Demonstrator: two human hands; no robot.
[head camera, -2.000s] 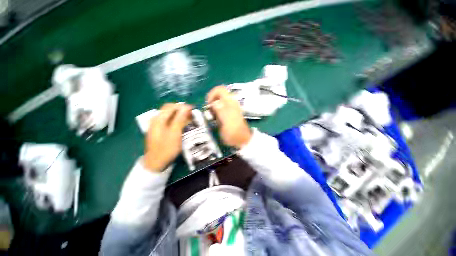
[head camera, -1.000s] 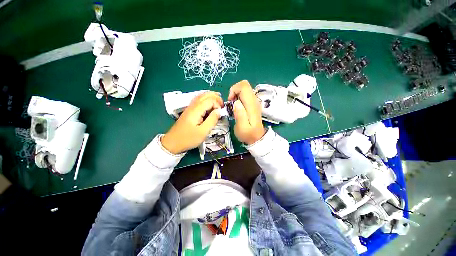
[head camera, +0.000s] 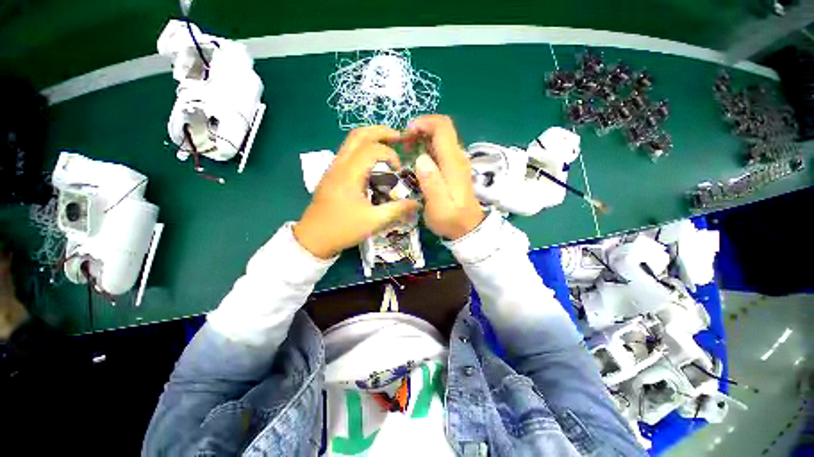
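A white camera housing (head camera: 393, 247) lies at the bench's front edge, its open end with thin wires towards me. My left hand (head camera: 350, 198) is over its left side, fingers curled and thumb apart from the index finger; its grip is unclear. My right hand (head camera: 448, 187) is over its right side, pinching thin reddish and dark wire leads (head camera: 412, 148) above the housing. The fingertips of both hands meet there, blurred. A small dark part shows between the hands, partly hidden. A white camera head (head camera: 316, 168) shows left of my left hand.
Another housing (head camera: 505, 178) lies right of my hands; two stand at left (head camera: 212, 107), (head camera: 116, 232). A white cord nest (head camera: 384, 87) is behind. Motor units (head camera: 616, 103) and grey metal parts (head camera: 754, 134) lie at right. A blue crate (head camera: 546, 268) of white housings is below right.
The small metal part seen between my fingertips is no longer clear there. My fingertips have moved up and away from me, and my left thumb has spread from the index finger. The view has shifted slightly.
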